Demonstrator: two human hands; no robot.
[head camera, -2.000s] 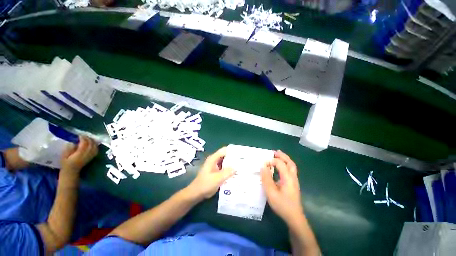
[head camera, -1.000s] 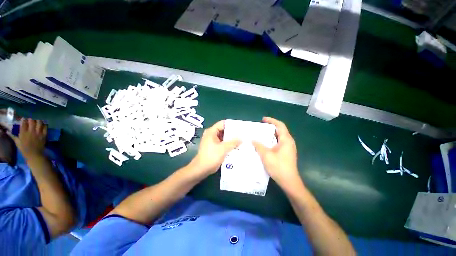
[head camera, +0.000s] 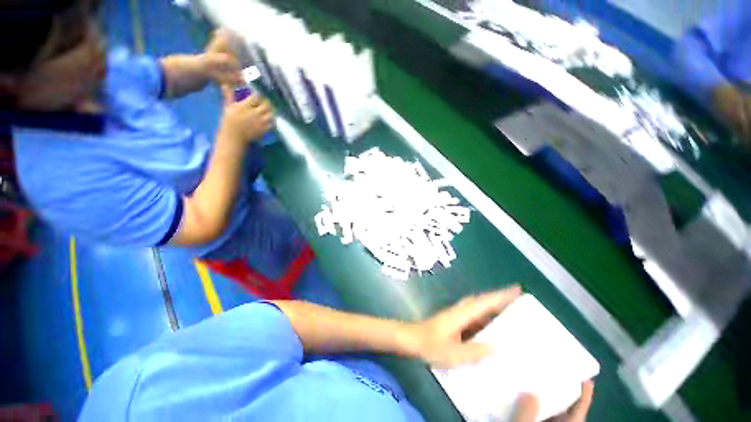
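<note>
A white retail box (head camera: 527, 358) lies face up between my hands over the dark green bench, its print washed out by blur. My left hand (head camera: 461, 331) holds its left and upper edge, thumb on the face. My right hand (head camera: 560, 410) grips its lower right edge and is partly cut off by the bottom of the picture. A heap of white hang tabs (head camera: 395, 210) lies on the bench beyond my left hand.
A person (head camera: 165, 157) in light blue sits at the left. Boxes stand in a row (head camera: 329, 82) beyond the heap. The pale edge rail (head camera: 510, 222) borders the green belt, where boxes (head camera: 576, 152) overlap. A white stop bar (head camera: 671, 358) lies at the right.
The view has swung to the left and tilted, so the neighbour and floor show more and the backing strips are out of view. Both hands still hold the box.
</note>
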